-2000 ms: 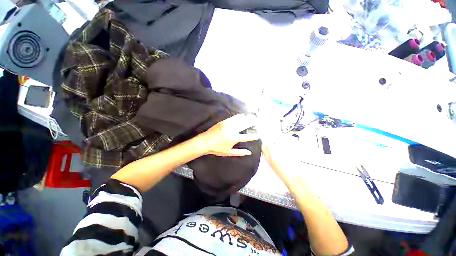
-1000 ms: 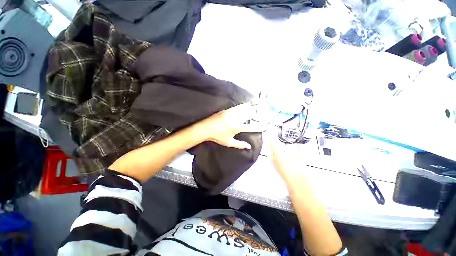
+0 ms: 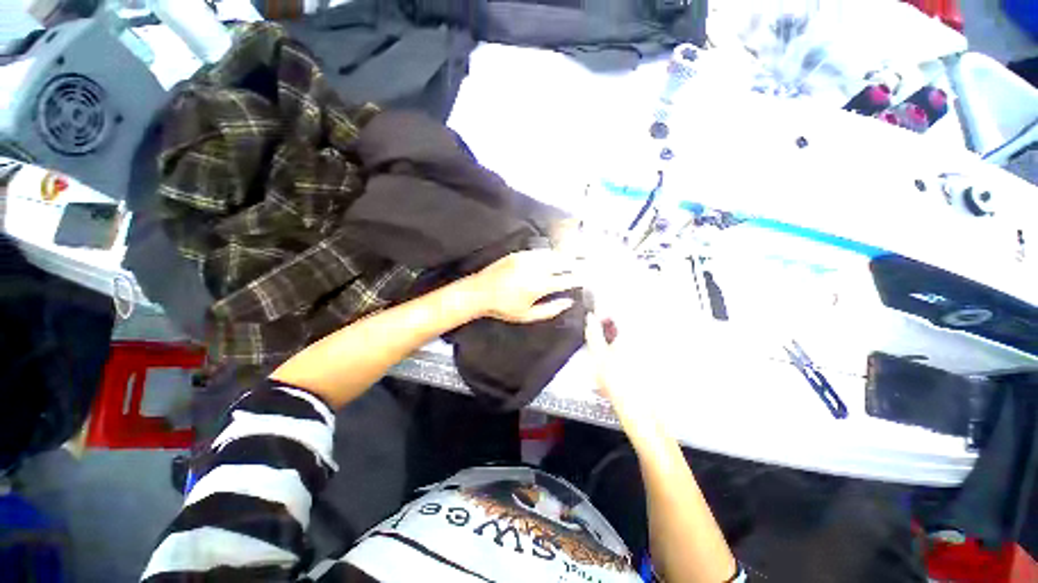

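Observation:
The dark brown-grey garment piece (image 3: 438,216) lies on the table's left part, with its end at the needle area and a fold hanging at the table's front edge. Plaid fabric (image 3: 268,182) is bunched to its left. My left hand (image 3: 526,285) lies on the cloth near the needle, fingers towards the right. My right hand (image 3: 598,325) is at the cloth's right edge, partly washed out by glare; its grip cannot be made out. The white sewing machine (image 3: 797,171) stands behind, its needle area hidden by glare.
Thread snips (image 3: 817,378) and a black smartphone (image 3: 924,393) lie on the table at right. A small dark strip (image 3: 713,296) is near the needle. Thread cones (image 3: 911,112) stand upper right. A red stool (image 3: 142,393) and a grey motor housing (image 3: 80,108) are at left.
The view has shifted, so machine and table sit differently in the picture. My hands stay at the cloth's end near the needle, with my right hand slightly nearer the cloth edge.

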